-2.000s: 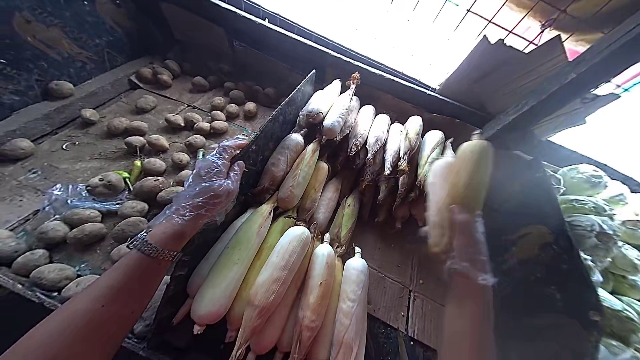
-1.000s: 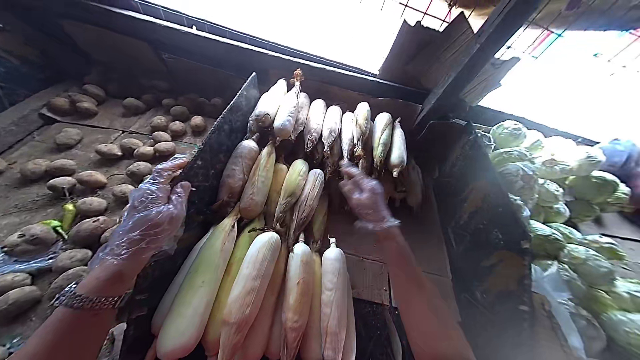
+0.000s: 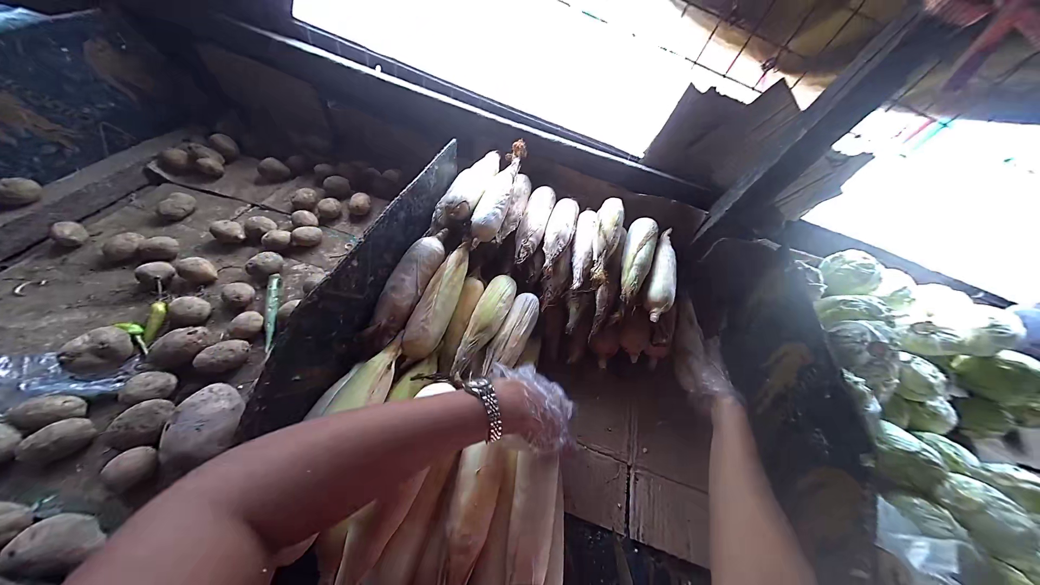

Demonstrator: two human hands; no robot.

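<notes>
Ears of corn in pale husks fill the middle bin, with a back row (image 3: 561, 227) standing against the rear and larger ears (image 3: 475, 504) in front. My left hand (image 3: 540, 410), in a clear plastic glove with a metal watch at the wrist, is over the top of the front ears; its fingertips are hidden, so its hold is unclear. At the bin's right side, my right hand (image 3: 707, 374), also gloved, has its fingers around a dull husked ear of corn (image 3: 689, 337) beside the back row.
A dark divider (image 3: 349, 284) separates the corn from potatoes (image 3: 191, 345) on the left, where green peppers (image 3: 154, 321) also lie. Another dark panel (image 3: 780, 390) stands between the corn and cabbages (image 3: 918, 382) on the right. Cardboard (image 3: 634, 463) lines the corn bin's floor.
My left hand has moved from the left divider to above the front corn. My right hand has moved from the back row's middle to its right end.
</notes>
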